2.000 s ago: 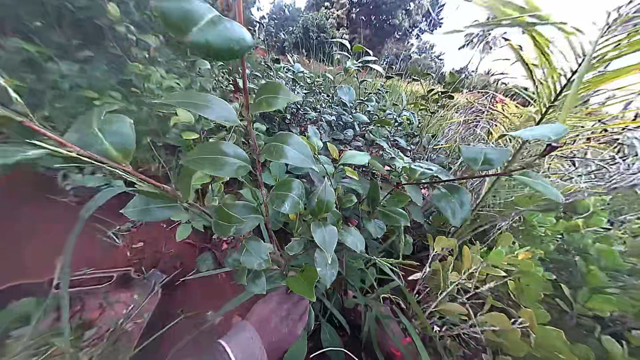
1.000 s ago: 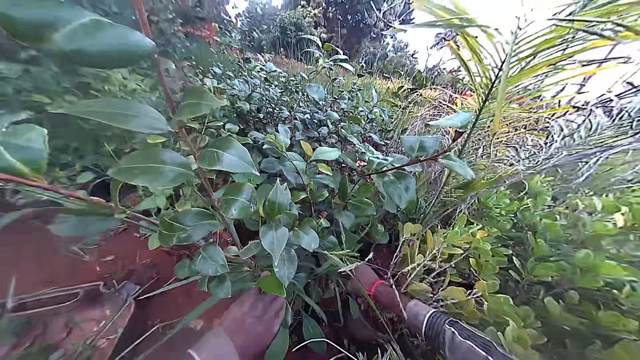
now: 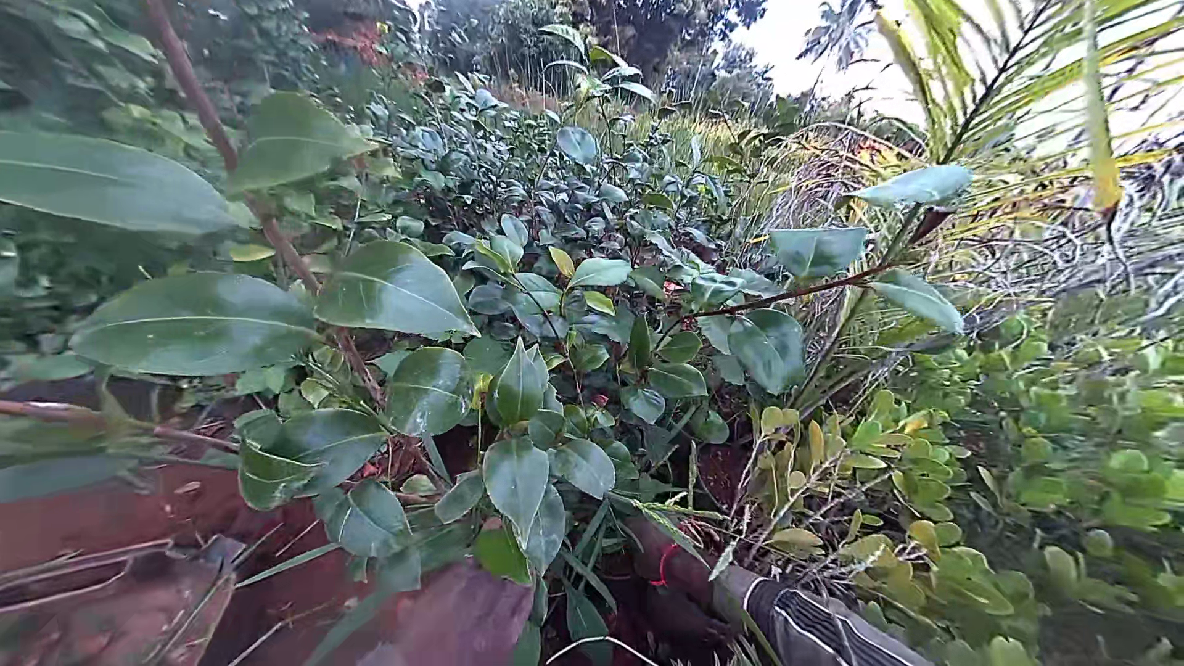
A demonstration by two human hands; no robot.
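Low in the frame, my left hand (image 3: 453,620) is blurred and partly covered by broad glossy leaves (image 3: 515,481) of a shrub; its fingers are hidden. To its right, my right hand (image 3: 647,546) reaches in under the foliage, with a red band (image 3: 664,564) at the wrist and a dark striped sleeve (image 3: 823,624) behind it. Leaves and grass hide its fingers too, so what either hand holds cannot be seen. Thin green grass blades (image 3: 592,536) stand between and beside the hands.
A reddish-brown stem (image 3: 287,245) rises close by at the left, and a leafy branch (image 3: 786,294) extends right. Yellow-green shrubs (image 3: 971,518) fill the right side below a palm frond (image 3: 990,83). Reddish soil (image 3: 83,518) shows at lower left.
Two seconds ago my right forearm was barely visible; it came into view at lower right and now reaches further left under the leaves. The view has shifted closer to the shrub.
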